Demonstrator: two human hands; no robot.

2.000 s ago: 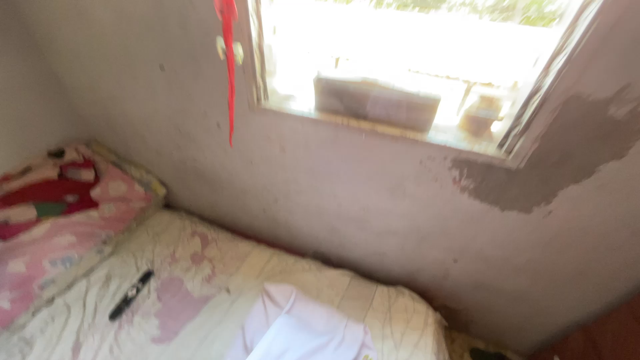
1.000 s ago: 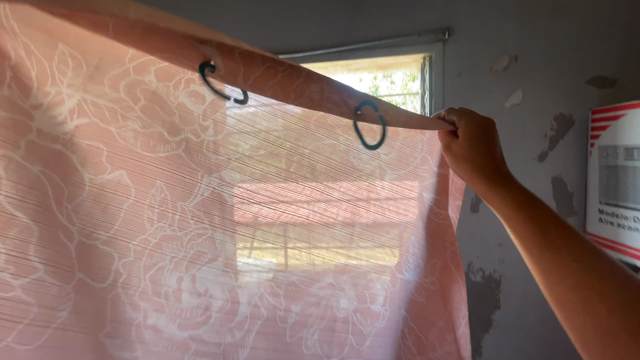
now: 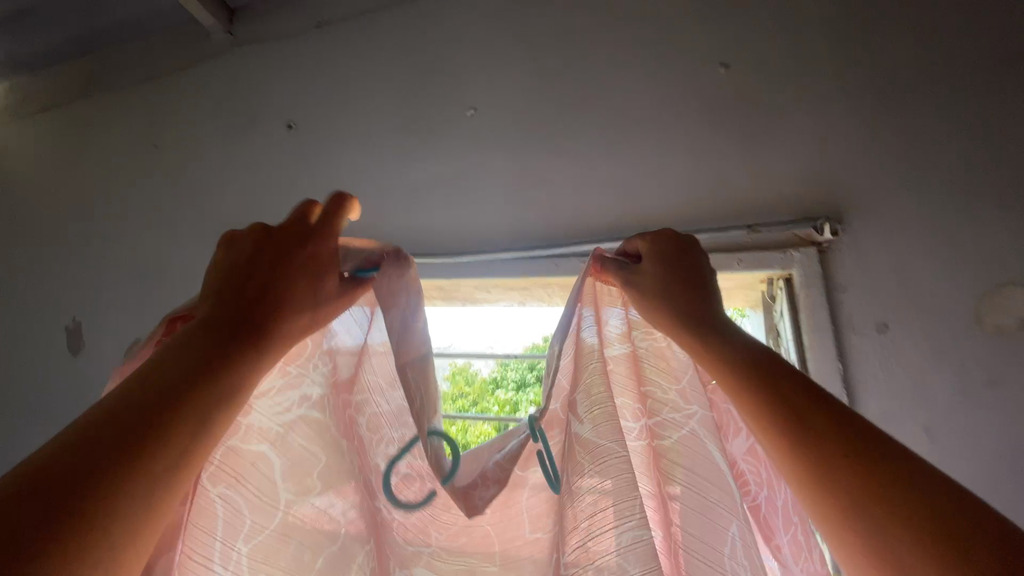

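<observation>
A sheer pink curtain (image 3: 496,536) with white flower outlines hangs from both my hands in front of the window. My left hand (image 3: 280,268) pinches its top hem, with part of a teal ring at the fingers. My right hand (image 3: 664,276) grips the hem farther right, just below the curtain rod (image 3: 512,256). Between my hands the hem sags in a V. An open teal curtain ring (image 3: 420,470) dangles on the left side of the sag, and another teal ring (image 3: 544,454) on the right side.
Behind the curtain is a window frame (image 3: 824,320) with horizontal bars, and green foliage shows outside. The rod ends at a bracket (image 3: 826,230) on the grey wall (image 3: 512,168). A beam (image 3: 210,14) is at the upper left.
One second ago only a right hand showed, holding the curtain's hem; now both hands hold it up near the rod. The view has swung up from the bed seen two seconds ago.
</observation>
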